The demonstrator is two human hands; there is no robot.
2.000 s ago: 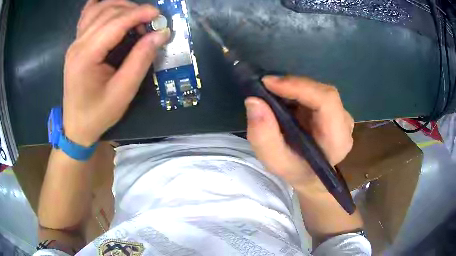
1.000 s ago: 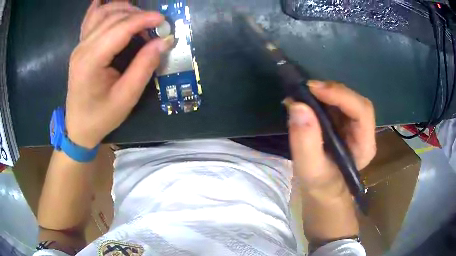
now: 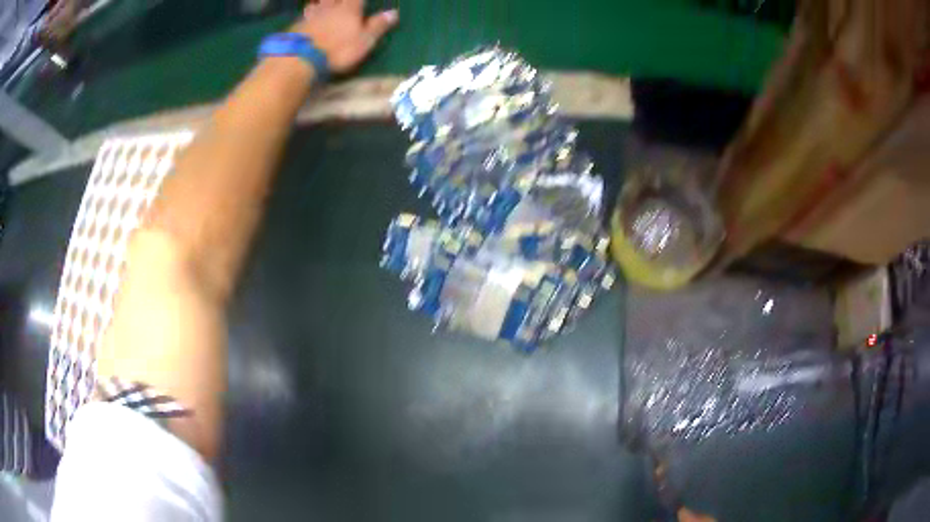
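Note:
My left hand (image 3: 342,33) reaches to the far side of the bench at the top edge, past the board heap. Its thumb is spread, the other fingertips are cut off, and any held part is hidden. A heap of overlapping blue and silver circuit boards (image 3: 489,296) lies mid-bench, blurred. Only a fingertip of my right hand (image 3: 696,516) shows at the bottom edge, beside the blurred brass-coloured front of the soldering iron (image 3: 663,477). The iron's handle is out of view.
A white sheet with rows of rings (image 3: 120,194) lies left, partly behind my forearm. Right of the heap are a round yellowish pot (image 3: 663,267), a dark mat with silver specks (image 3: 714,393), brown cardboard (image 3: 826,133) and a small box with a red light (image 3: 863,311).
The view has swung up to the far bench. My left hand has moved from the single board to the far side. My right hand is now almost out of view, and the single board is gone from view.

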